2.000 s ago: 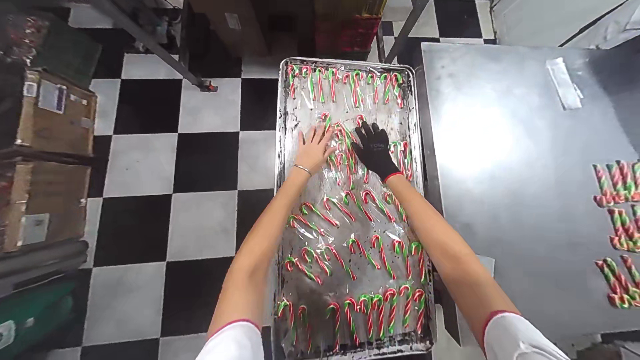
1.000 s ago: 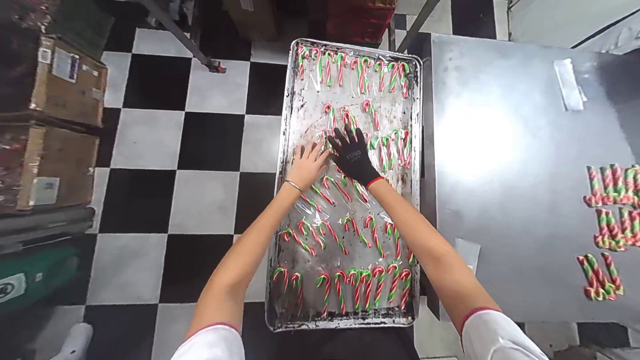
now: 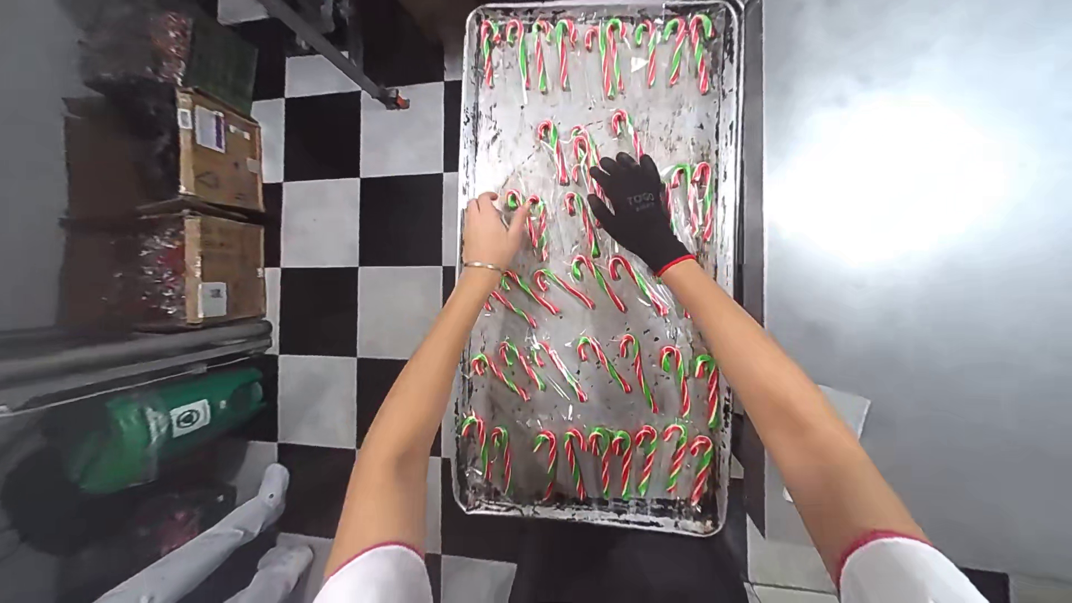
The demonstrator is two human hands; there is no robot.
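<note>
Rows of small red, white and green candy canes in clear wrap lie on a worn metal sheet tray (image 3: 511, 138). My left hand (image 3: 492, 230), bare with a thin bracelet at the wrist, is at the tray's left side, its thumb touching or just over a candy cane (image 3: 537, 226); whether it grips it cannot be told. My right hand (image 3: 634, 203), in a black knit glove with a red cuff, lies palm down with fingers spread over candy canes right of the tray's middle. Beside its fingertips are more candy canes (image 3: 584, 151). What lies under the glove is hidden.
A metal table (image 3: 904, 352) stands along the tray's right side, with a pale sheet (image 3: 842, 410) at its near edge. Cardboard boxes (image 3: 222, 159) and a green bag-like thing (image 3: 167, 427) are at left. A person's white-clad leg (image 3: 226, 536) shows at lower left. A metal leg with a caster (image 3: 394, 99) stands upper left.
My hands have moved apart: the left one toward the tray's left edge, the right one toward its right side. Candy canes around the middle rows are more spread out. A second white shoe or leg shows at lower left.
</note>
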